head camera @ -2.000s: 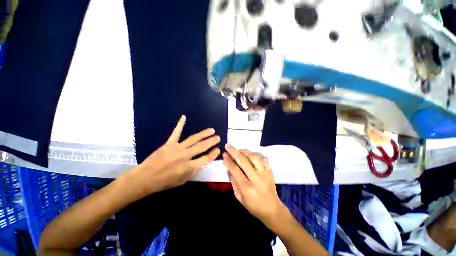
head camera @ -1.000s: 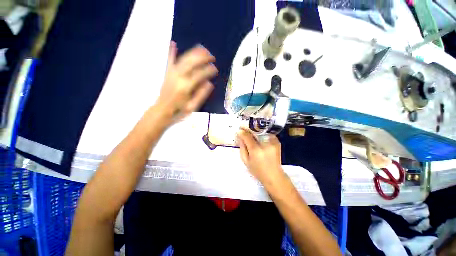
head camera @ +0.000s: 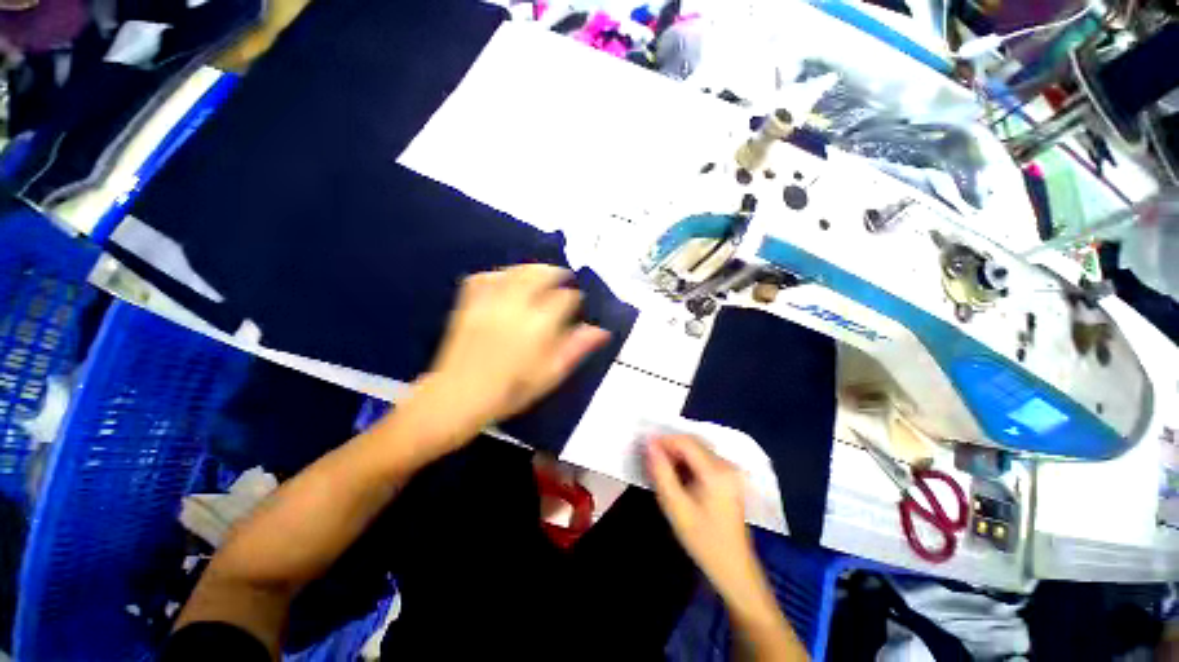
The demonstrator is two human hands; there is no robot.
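Observation:
A large dark cloth panel (head camera: 349, 259) lies across the left of the white table, its right part left of the needle area. My left hand (head camera: 517, 339) is over its right part, fingers curled, with cloth bunched between thumb and fingers; it is slightly blurred. My right hand (head camera: 698, 498) is at the table's front edge, below the needle, fingertips close together; whether they pinch something is too blurred to tell. The white sewing machine head (head camera: 828, 246) with a blue band stands to the right. A small dark cut piece (head camera: 765, 375) with a curved edge lies under its arm.
Red-handled scissors (head camera: 934, 515) lie right of the small dark piece. A blue lattice crate (head camera: 97, 479) is below the table at the left. A pale strip (head camera: 168, 259) shows at the panels' left end. Clear plastic and coloured scraps lie behind the machine.
The view has turned and shows more of the machine. The dark panel has come down and left from behind the machine head. My right hand has moved from the needle area toward the front edge.

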